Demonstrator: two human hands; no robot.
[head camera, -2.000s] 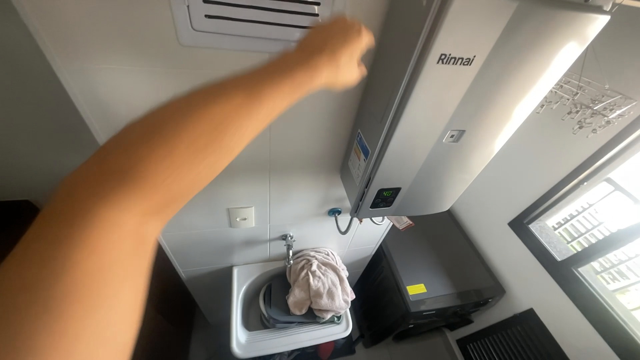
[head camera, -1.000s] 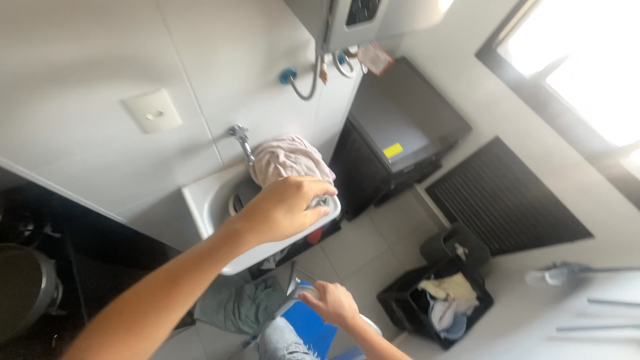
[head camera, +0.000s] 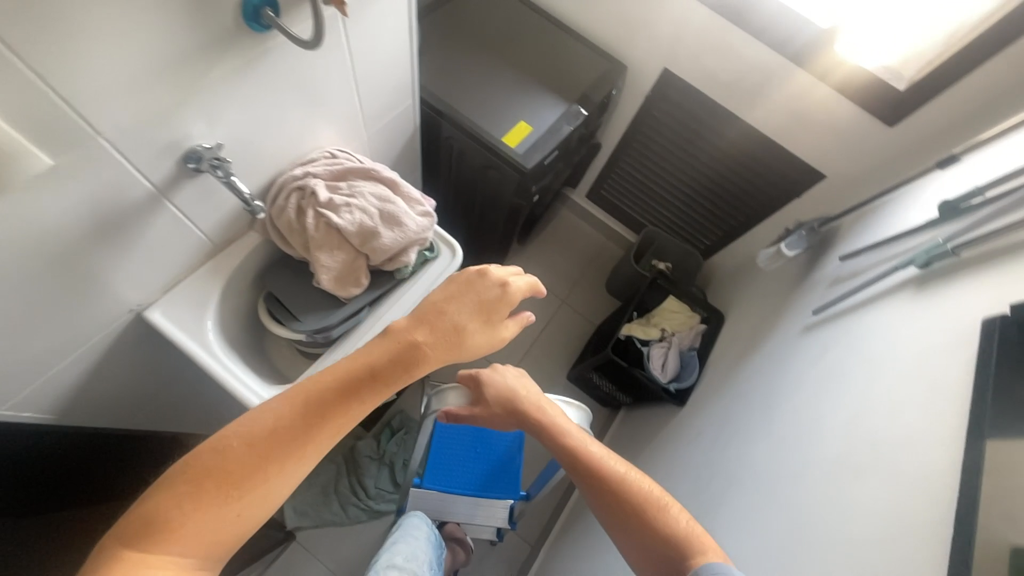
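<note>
My left hand (head camera: 476, 312) hangs just past the front rim of a white laundry sink (head camera: 200, 340), fingers apart and holding nothing. Below it, my right hand (head camera: 500, 396) is over the top of a step ladder with blue treads (head camera: 474, 460); whether it touches the ladder frame is hard to tell. A bundled beige cloth (head camera: 344, 212) rests in the sink on grey plastic items (head camera: 320, 300). A chrome tap (head camera: 224, 178) sticks out of the wall above the sink. Jeans and a foot show at the ladder's lower end.
A dark front-loading appliance (head camera: 512, 72) stands beyond the sink. A black laundry basket (head camera: 600, 364) with clothes sits by the right wall, near a dark bin (head camera: 652, 260). A green cloth (head camera: 352, 480) lies low beside the ladder. Metal rods (head camera: 888, 280) run along the right wall.
The left arm came down from beside the wall-mounted water heater, first to the sink's rim, then just past it. The right hand came into view. The view has tilted down; the heater is out of sight.
</note>
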